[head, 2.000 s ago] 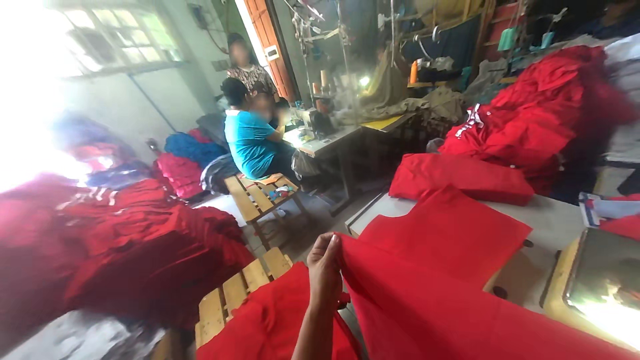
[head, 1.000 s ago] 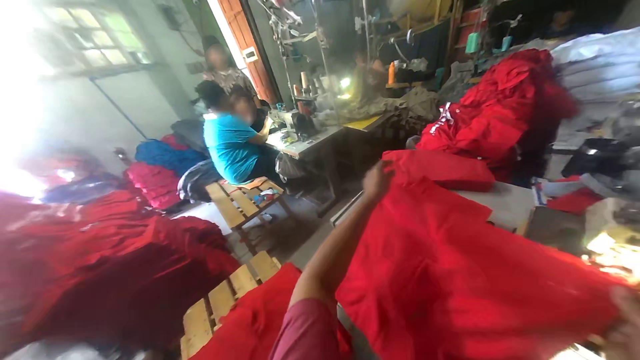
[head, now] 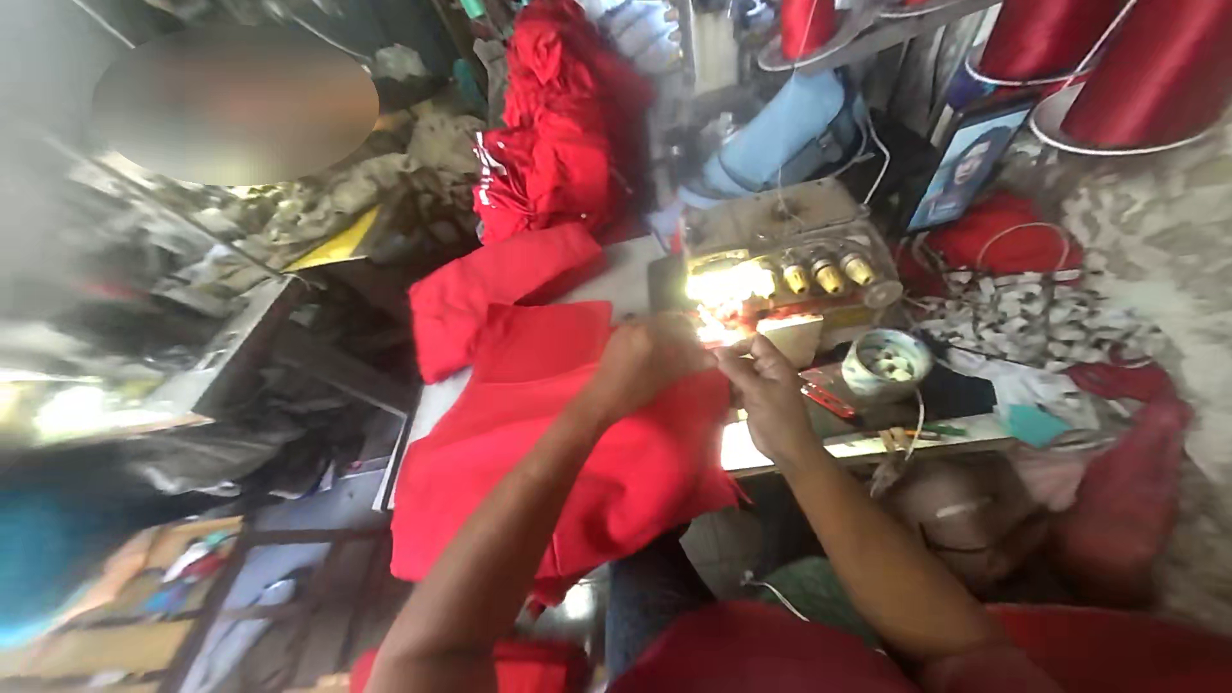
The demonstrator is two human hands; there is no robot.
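Red fabric [head: 539, 433] lies over the table in front of me and hangs down its near edge. My left hand [head: 645, 361] holds the fabric's upper right part, fingers bent down, close to the lit needle area of an overlock sewing machine [head: 780, 226]. My right hand [head: 765, 385] is just right of it, thumb and forefinger pinched together at the fabric's edge beside the machine. Glare from the lamp hides the needle and the exact edge between my fingertips. A folded red fabric bundle [head: 500, 289] lies behind the spread piece.
A small cup [head: 885, 364] and red-handled snippers [head: 828, 395] are right of my right hand. Fabric scraps [head: 1039, 322] are heaped behind them. Large red thread cones [head: 1145, 77] stand at the upper right. A red garment pile [head: 563, 125] rises at the back. Another worktable [head: 231, 356] is at left.
The view has swung right to the sewing machine. The red fabric, earlier held up and spread, now has its edge at the machine, with both my hands close together there.
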